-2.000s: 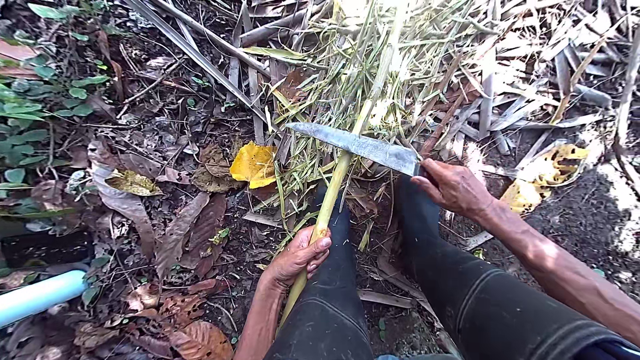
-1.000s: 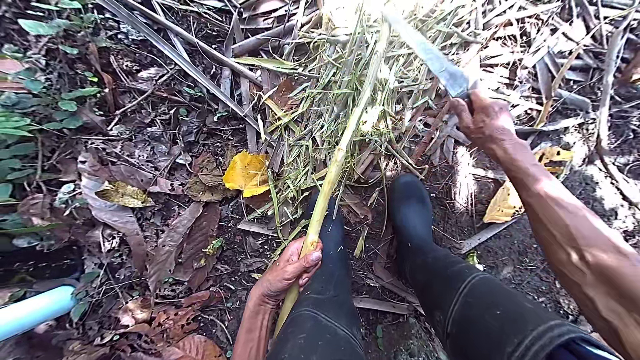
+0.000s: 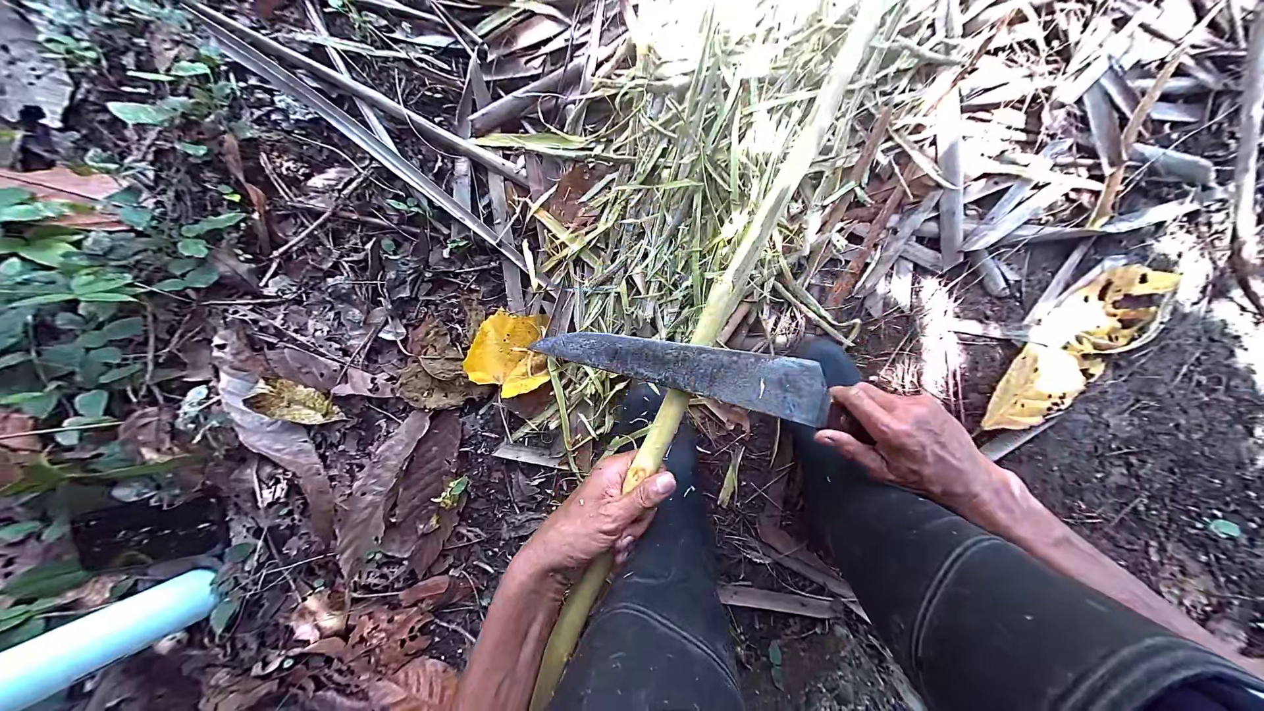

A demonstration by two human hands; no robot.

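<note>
A pale yellow-green peeled stick [image 3: 736, 281] runs from between my legs up to the bright top of the view. My left hand [image 3: 597, 513] is closed around its lower part, beside my left leg. With my right hand [image 3: 913, 439] I hold the handle of a broad knife with a dark, worn blade [image 3: 691, 373]. The blade lies across the stick just above my left hand, its tip pointing left over a yellow leaf [image 3: 506, 354]. Pale green shavings [image 3: 652, 237] are heaped on the ground under and around the stick.
My legs in dark trousers and rubber boots [image 3: 829, 464] frame the stick. A light blue pipe [image 3: 109, 632] lies at the lower left, near green plants [image 3: 89, 286]. Dry leaves and sticks cover much of the ground, with a holed yellow leaf [image 3: 1076, 346] at the right.
The knife was farther up the stick a second ago and has come back down towards my left hand. My left hand keeps its hold on the stick.
</note>
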